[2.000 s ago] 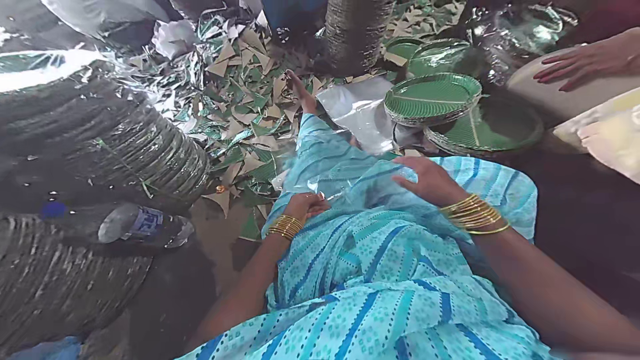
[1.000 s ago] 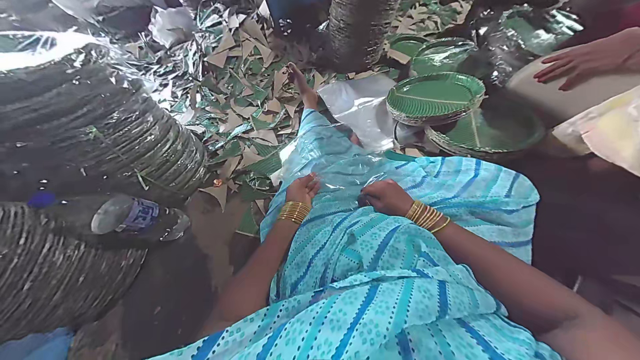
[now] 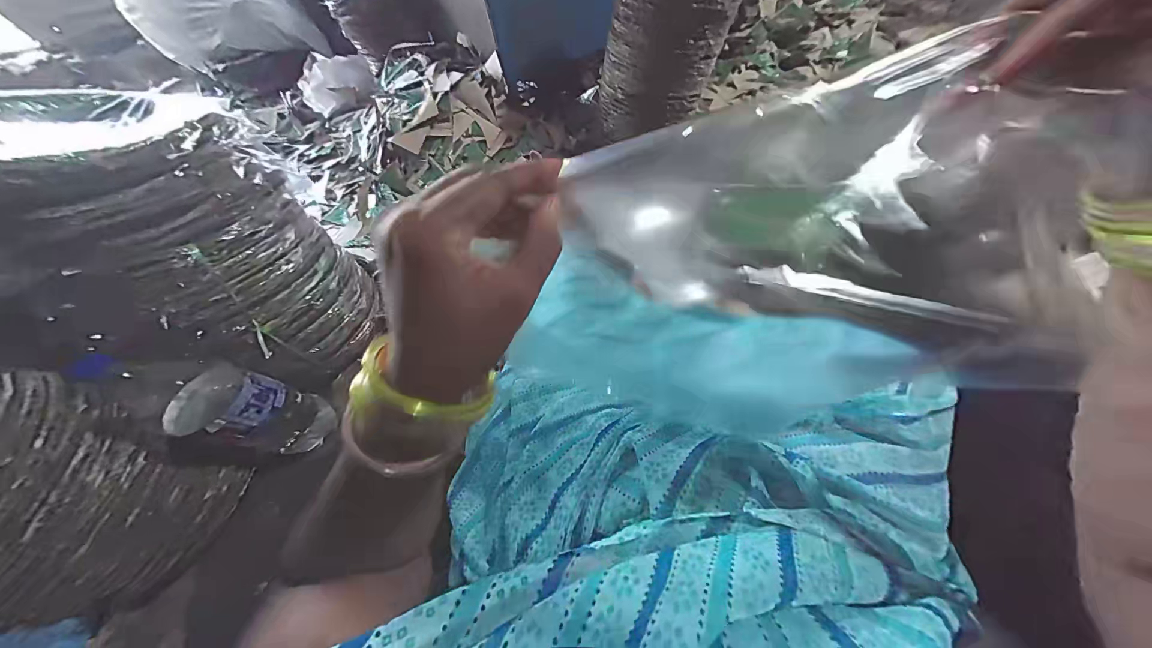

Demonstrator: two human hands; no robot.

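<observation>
My left hand (image 3: 472, 261) is raised at the middle left, thumb and fingertips pinching a corner of a clear plastic sheet (image 3: 684, 225). The sheet stretches to the upper right, glossy and see-through, above the blue patterned cloth (image 3: 702, 540) on my lap. At the upper right edge, my right hand (image 3: 1071, 54) is blurred at the sheet's far end, its fingers closed on it as far as the blur shows. Yellow bangles circle both wrists. Something green shows dimly through the plastic.
Tall stacks of discs wrapped in plastic (image 3: 180, 243) stand at the left, with a plastic bottle (image 3: 252, 409) lying beside them. Triangular card scraps (image 3: 459, 112) litter the ground ahead. Another wrapped stack (image 3: 666, 63) rises at the top, near a blue object (image 3: 549, 40).
Both hands have risen from the lap and moved apart, and the clear plastic is now spread between them. It hides the green round trays seen before at the upper right.
</observation>
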